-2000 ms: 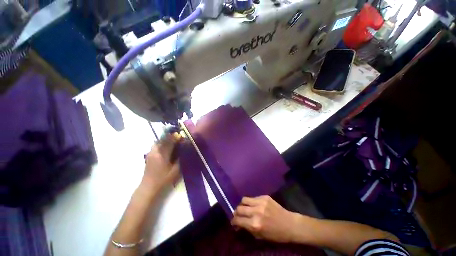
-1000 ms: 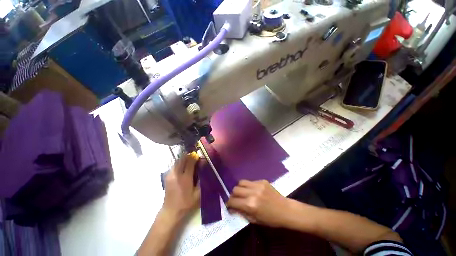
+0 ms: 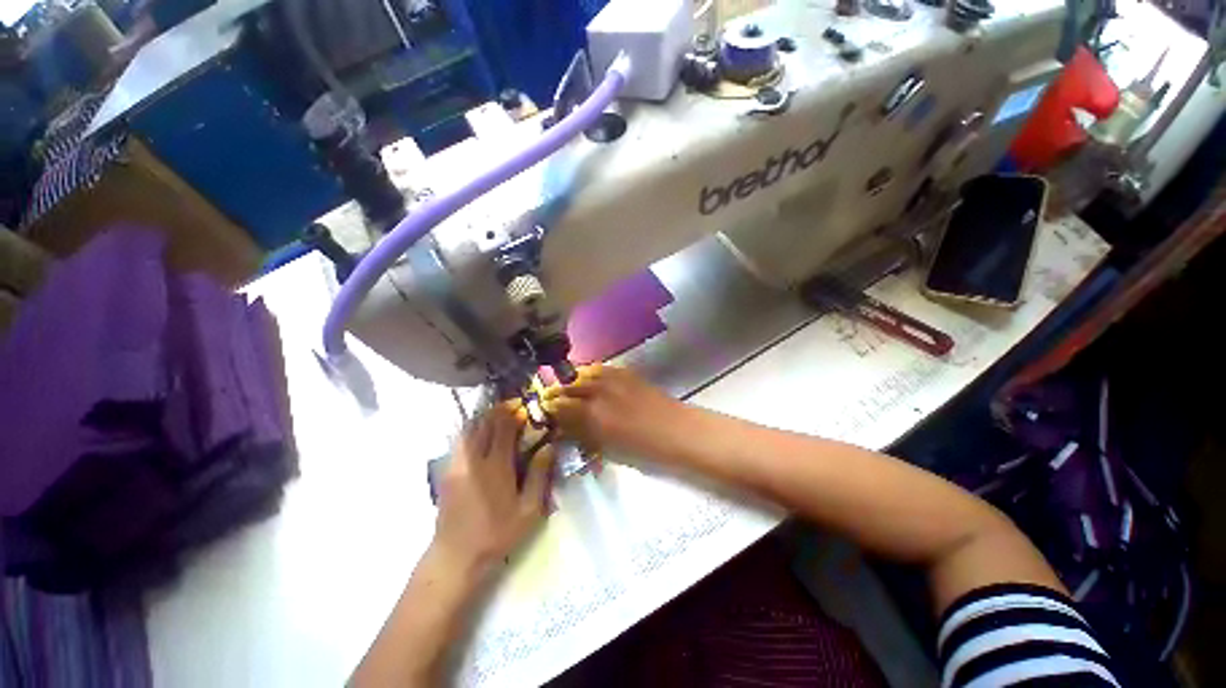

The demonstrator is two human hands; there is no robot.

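Observation:
The cream-white sewing machine [image 3: 672, 202] stands across the white table. A purple panel [image 3: 621, 316] lies under its arm, mostly behind the needle, with only its far part showing. My left hand [image 3: 491, 484] is at the left front of the presser foot [image 3: 538, 370], fingers bent close together. My right hand [image 3: 605, 403] is at the right front of the foot, fingertips nearly touching the left ones. A small end of cloth with a white line shows between the fingertips. The hands hide most of it, and I cannot tell which hand grips it.
A thick purple stack [image 3: 148, 390] is at the left. A phone [image 3: 988, 239] and a red-brown handled tool [image 3: 894, 320] lie right of the machine. A red bag [image 3: 1062, 114] is behind the phone. Tangled purple pieces [image 3: 1096, 470] lie low at the right. A purple lamp neck [image 3: 471, 195] curves over the machine.
The purple panel and striped strip have moved back under the machine, out of the front area. My right hand has moved from the table's front edge up to the presser foot, beside my left hand.

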